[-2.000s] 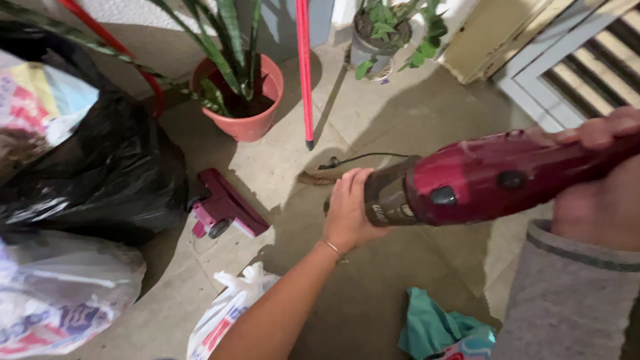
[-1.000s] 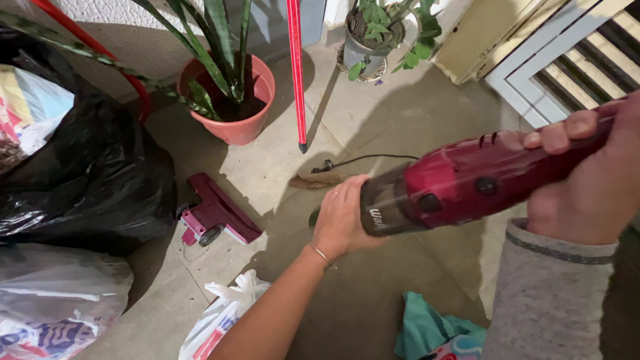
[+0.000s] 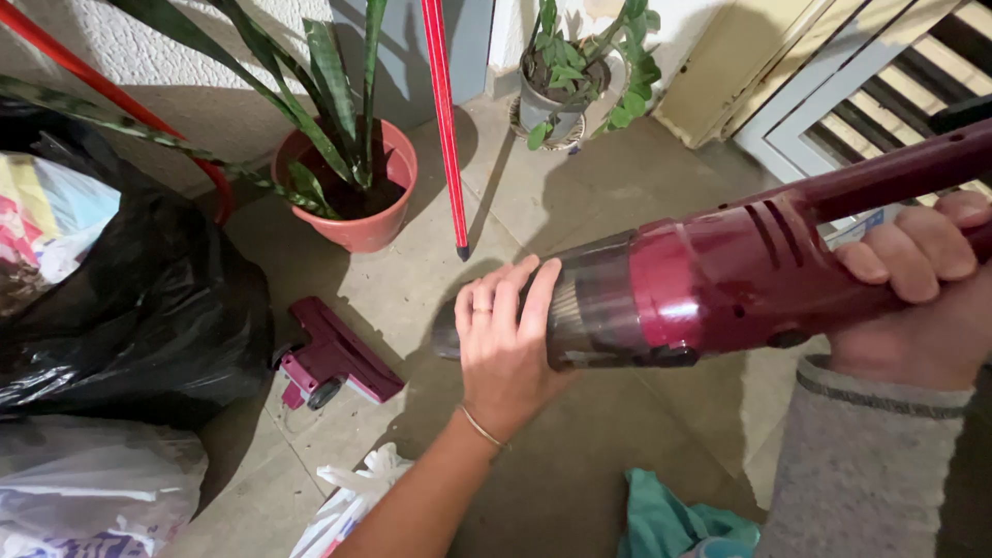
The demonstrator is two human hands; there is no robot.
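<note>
A dark red handheld vacuum cleaner (image 3: 713, 287) lies across the right half of the view, its smoky clear dust container pointing left. My left hand (image 3: 508, 333) is wrapped around that container near the nozzle end, with a pleated filter visible inside beside the fingers. At the right edge my right hand (image 3: 914, 287) grips the vacuum's handle, under a grey sleeve. A matching dark red floor head (image 3: 337, 356) rests on the tiles to the left of my left hand, apart from the vacuum.
A black garbage bag (image 3: 147, 310) and a whitish plastic bag (image 3: 93, 480) stand left. Behind are a snake plant in a terracotta-coloured pot (image 3: 360, 229), a red pole (image 3: 446, 124) and a grey pot (image 3: 546, 112). A white bag (image 3: 356, 496) and teal cloth (image 3: 674, 515) lie near; a slatted door (image 3: 821, 108) stands right.
The vacuum has turned, so its vent slots and more of its handle show. My left hand now lies over the container with its fingers pointing up. The cable seen earlier on the floor is hidden.
</note>
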